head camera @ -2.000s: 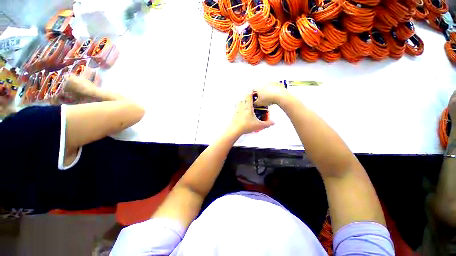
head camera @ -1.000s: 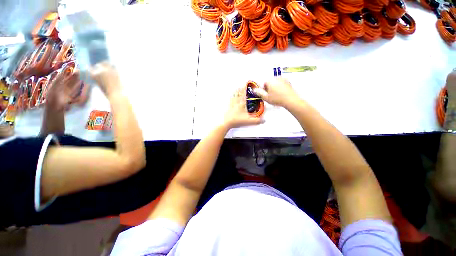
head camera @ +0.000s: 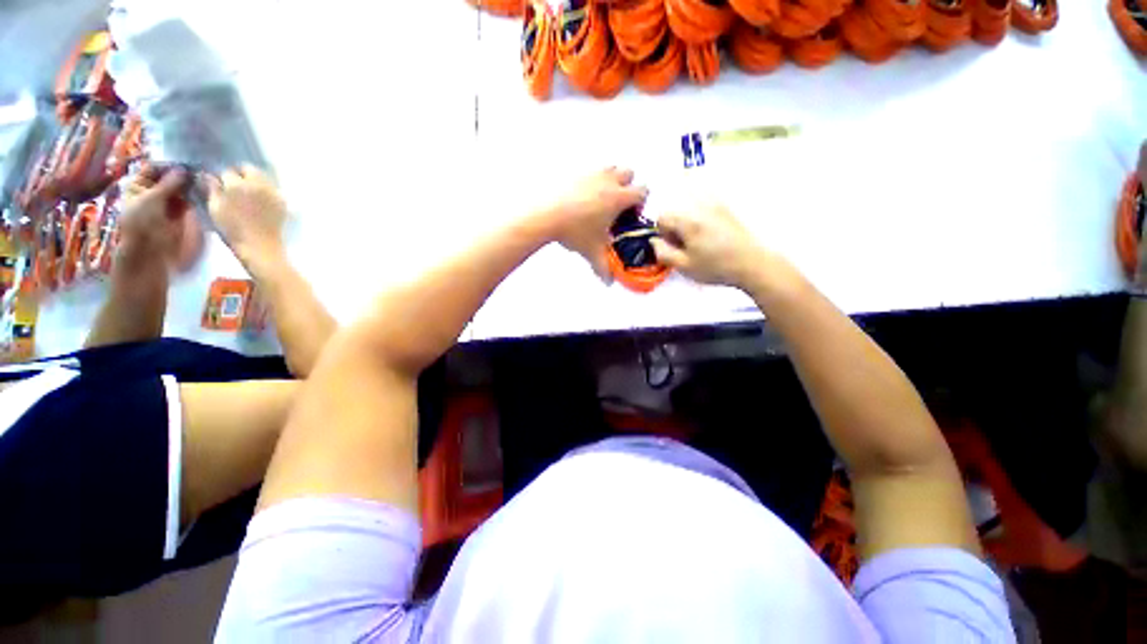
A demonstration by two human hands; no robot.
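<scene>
A coiled orange cable (head camera: 643,276) with black ends in its middle and a thin pale band across it lies on the white tabletop in front of me. My left hand (head camera: 599,211) holds it from the left and top. My right hand (head camera: 707,247) has its fingers on the right side of the coil, at the black part; the fingertips partly hide it. Small dark blue labels (head camera: 692,150) lie beyond the hands, beside a flat yellow-green strip (head camera: 752,133).
A large heap of orange coils (head camera: 767,38) lies at the back. At left, a neighbour's hands (head camera: 239,208) hold a clear bag near packed coils (head camera: 82,164) and orange insert cards (head camera: 232,305). Another coil (head camera: 1128,220) and part of a person's arm show at the right edge.
My left hand has moved from the coil's left side to its upper left, with the elbow raised. The neighbour's hands have come together on a clear bag. The view has shifted slightly.
</scene>
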